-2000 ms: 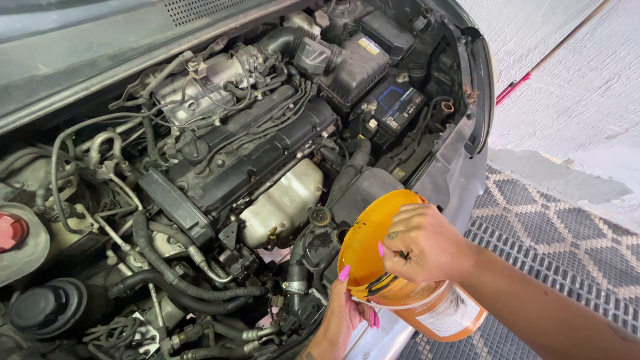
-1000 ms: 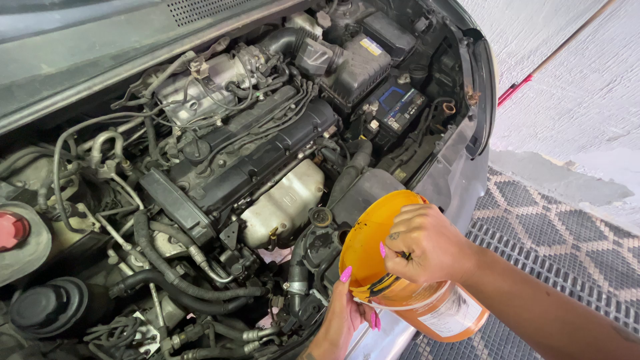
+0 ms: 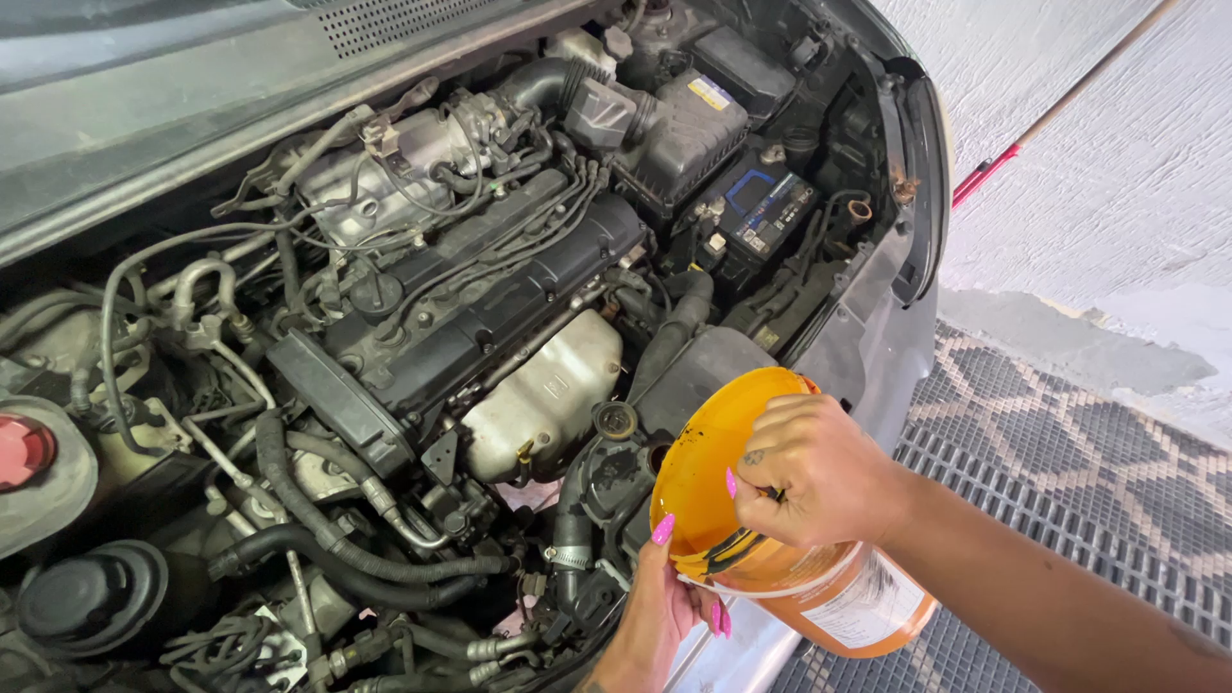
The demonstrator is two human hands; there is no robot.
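An orange plastic bucket (image 3: 717,443) with a white label tilts over the front edge of the open engine bay, its mouth toward the engine. My left hand (image 3: 664,602) grips its lower rim, the thumb lying over the edge. Closed in a fist at the mouth is my right hand (image 3: 813,472); a small dark bit shows at its curled fingers, but what it holds is mostly hidden. Dark smears mark the bucket's inside near the lower rim. Left of the bucket are an uncapped round filler neck (image 3: 615,421) and a metal exhaust heat shield (image 3: 547,397).
Around the engine cover (image 3: 500,318) lie hoses, a car battery (image 3: 760,214), an air filter box (image 3: 685,135) and a black round reservoir cap (image 3: 91,597). The front fender edge, patterned paving (image 3: 1068,443) and a white wall (image 3: 1107,192) with a leaning pole (image 3: 1059,106) are at right.
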